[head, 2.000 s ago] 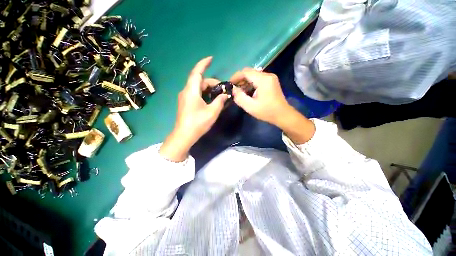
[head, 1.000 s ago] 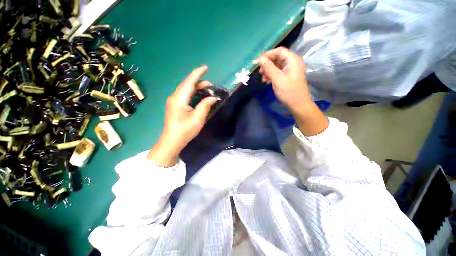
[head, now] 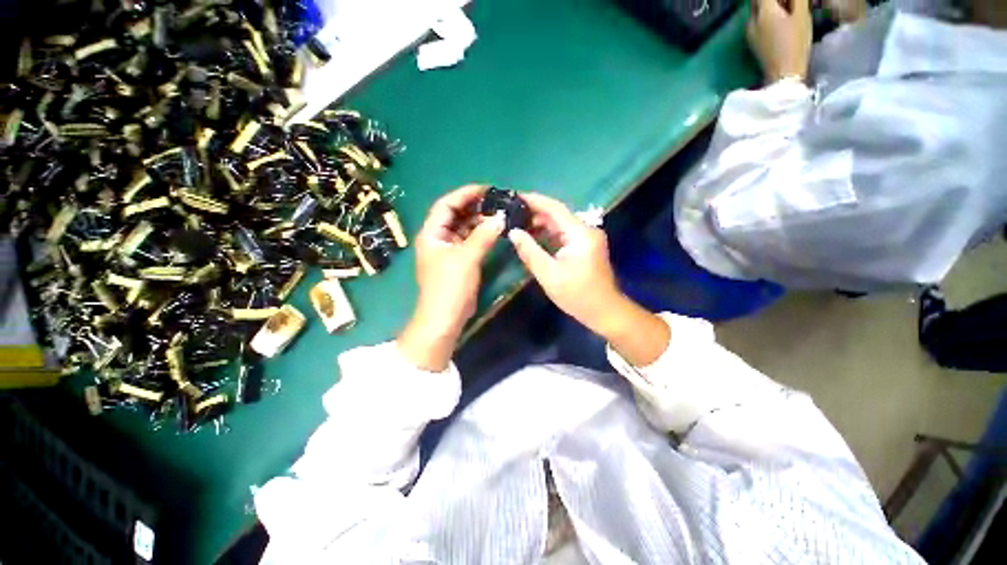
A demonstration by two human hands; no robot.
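Observation:
A small round black piece, probably a watch case (head: 506, 208), is held between the fingertips of both hands above the bench's front edge. My left hand (head: 451, 260) grips its left side with thumb and fingers. My right hand (head: 568, 260) grips its right side. The dark side faces up; its underside is hidden. A great heap of binder clips (head: 199, 210) with tan strips lies on the left. Two small cream blocks (head: 332, 306) lie beside the heap, close together.
Green bench (head: 552, 88). A white sheet (head: 359, 50) and crumpled tissue (head: 447, 41) lie beyond the heap. A black tray (head: 682, 17) is at the top edge. A slotted black tray (head: 77, 475) is lower left. A coworker's sleeve (head: 762, 166) is at right. White scraps (head: 591, 215) lie near the front edge.
My right hand has come back from the right and again holds the round piece with my left. The view has shifted, showing more of the bench's far side and the coworker's hand.

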